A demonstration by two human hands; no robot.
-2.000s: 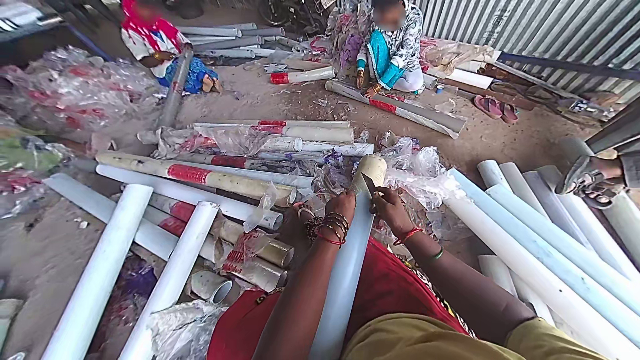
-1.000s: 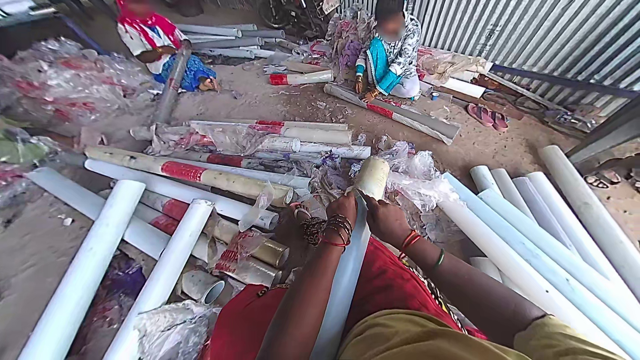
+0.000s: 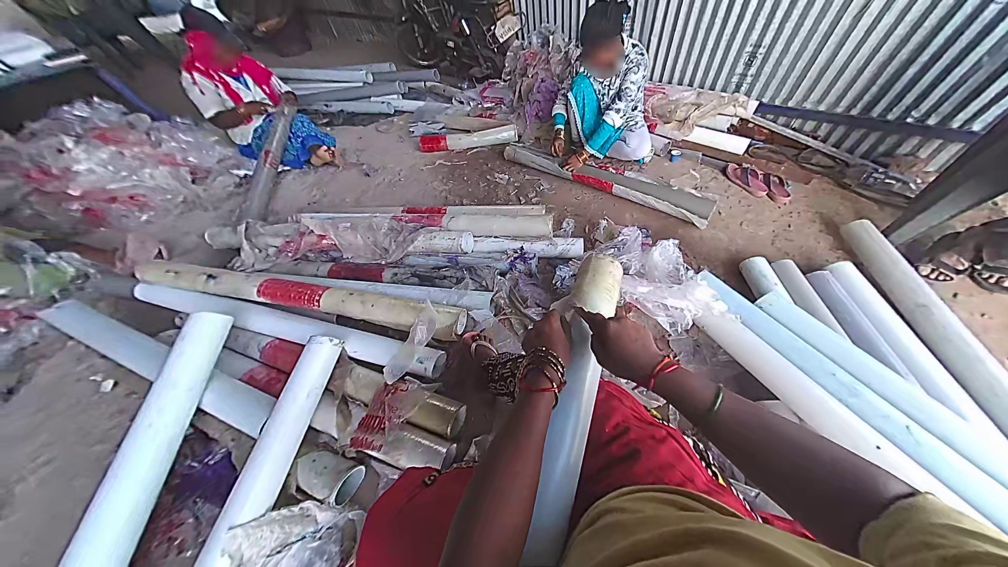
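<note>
A pale blue film-covered pipe (image 3: 561, 457) lies across my lap, pointing away from me. Its far end (image 3: 598, 285) shows a bare cream surface. My left hand (image 3: 547, 337) grips the edge of the covering on the left side of the pipe, just below the cream part. On the right side my right hand (image 3: 622, 339) has its fingers closed on the same edge. The two hands are close together, and whether a tool is between the fingers cannot be told. Crumpled clear plastic film (image 3: 673, 287) lies right behind the pipe's end.
Cream pipes with red bands (image 3: 378, 303) lie at left, near upright-leaning white pipes (image 3: 153, 425). More white and blue pipes (image 3: 850, 394) lie at right. A person (image 3: 602, 102) crouches over a pipe ahead; another (image 3: 236, 102) sits far left. Pink sandals (image 3: 757, 181) and a heap of film (image 3: 102, 157) are on the ground.
More of the pipe's cream end shows than two seconds ago, and the covering's edge is lower. At the right, a long grey-white pipe now leans where a person's foot was in view.
</note>
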